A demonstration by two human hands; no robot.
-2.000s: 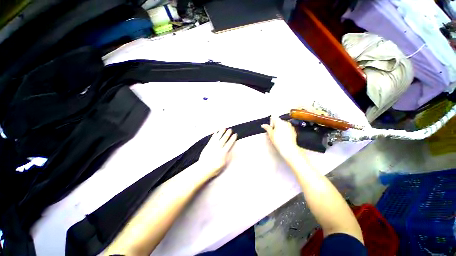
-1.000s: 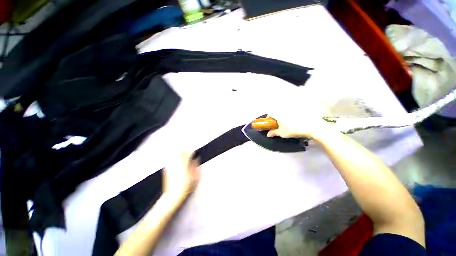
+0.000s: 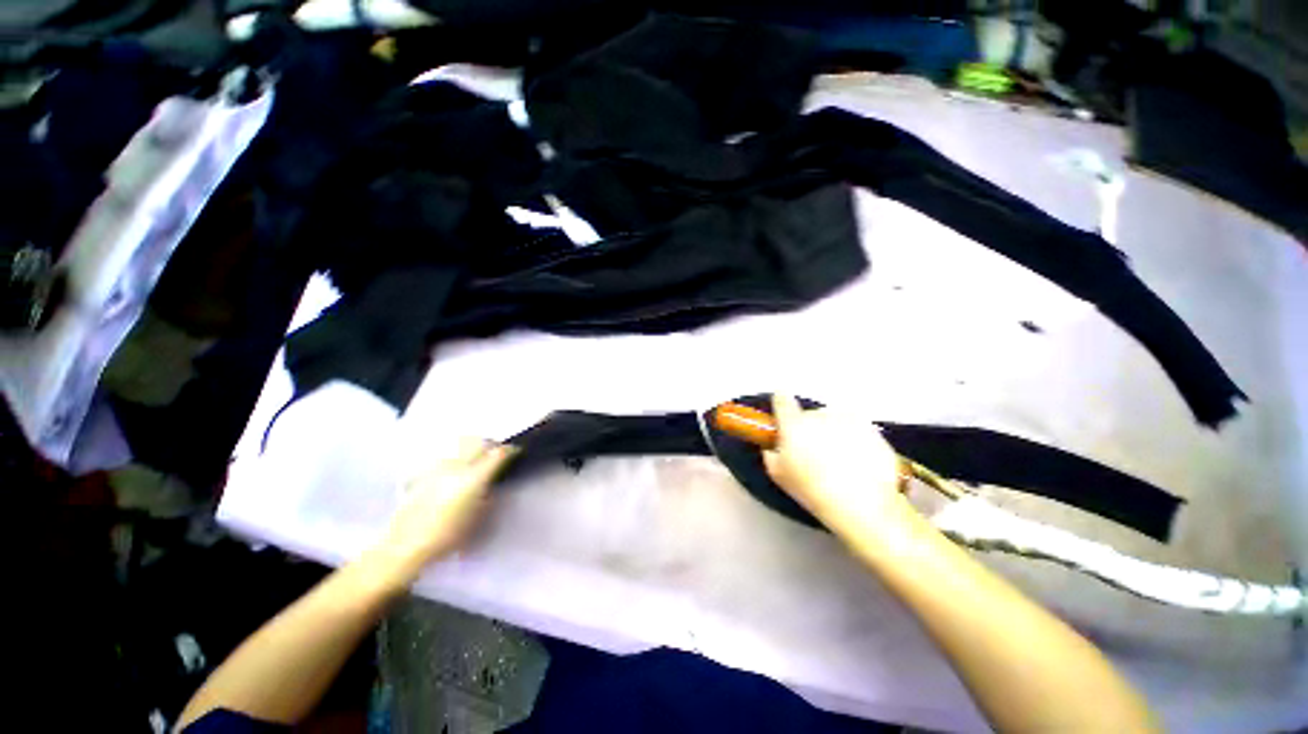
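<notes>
A long narrow black fabric strip (image 3: 1026,470) lies along the front part of the pale ironing table. The steam iron (image 3: 746,422) sits on the strip near its middle, its orange-brown handle held in my right hand (image 3: 836,462). The iron's dark soleplate covers part of the strip. My left hand (image 3: 448,502), somewhat blurred, is at the strip's left end with the fingers closed on the fabric. The white-wrapped hose (image 3: 1090,562) runs right from the iron.
A large heap of black fabric (image 3: 646,273) with white patches lies behind the strip. A black strip (image 3: 1004,215) reaches right from it. The table (image 3: 660,588) has its front edge near my body. A whitish strip (image 3: 136,273) hangs at left. A dark flat piece (image 3: 1219,129) lies back right.
The view has swung left. My right hand has taken hold of the iron and moved it leftward along the strip. My left hand has moved to the strip's left end.
</notes>
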